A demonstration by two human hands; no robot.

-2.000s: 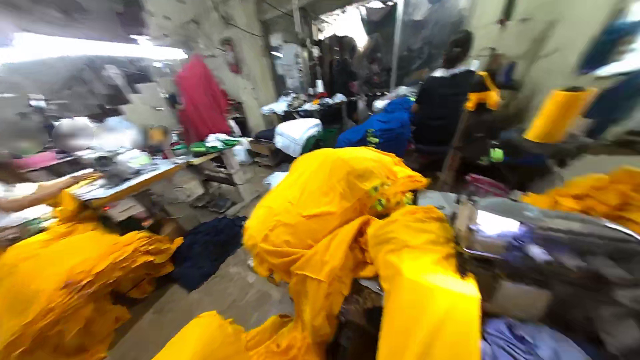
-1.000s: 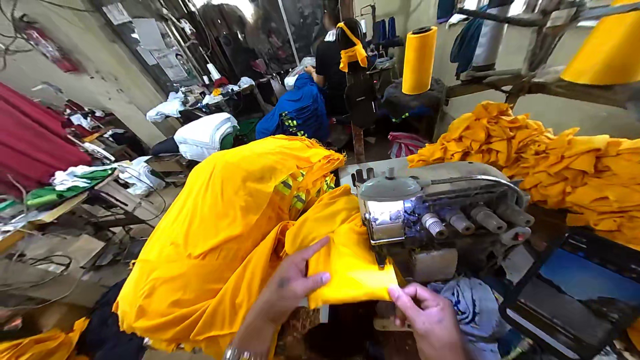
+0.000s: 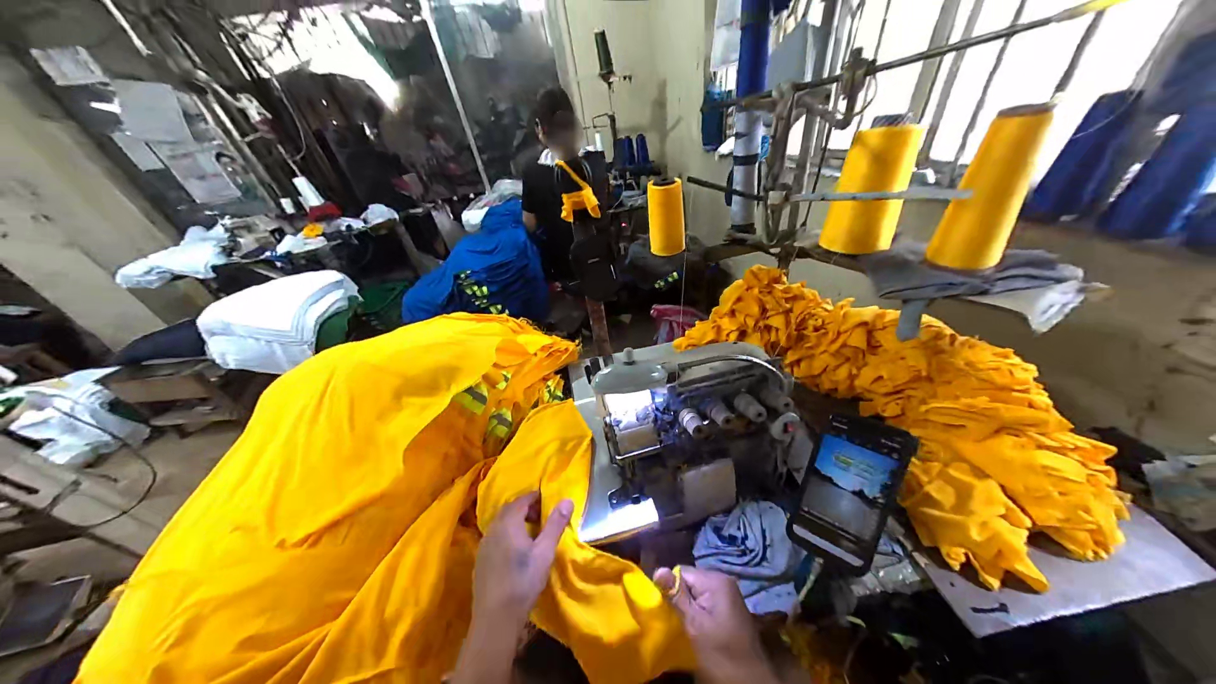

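Observation:
A yellow fabric piece [image 3: 617, 598] stretches between my hands in front of an overlock sewing machine [image 3: 684, 427]. My left hand [image 3: 522, 551] grips it with the thumb on top, just left of the machine's lit metal plate. Lower right, my right hand [image 3: 703, 608] pinches the fabric's edge between thumb and fingers. The cloth lies off the lit plate and runs up along the machine's left side. A large heap of yellow fabric [image 3: 351, 446] with reflective lime stripes fills the left, touching the held piece.
Right of the machine stand a phone [image 3: 852, 494] with a lit screen and a pile of yellow cut pieces [image 3: 950, 418]. Yellow thread cones [image 3: 869, 185] hang over it on a rack. Grey cloth [image 3: 750, 551] lies below the machine. A person [image 3: 560, 190] in black is beyond, beside blue fabric [image 3: 489, 271].
The cloth held at the machine's front a second ago is now lower and off the plate, with both hands nearer my body. The view has swung right since the earliest frame.

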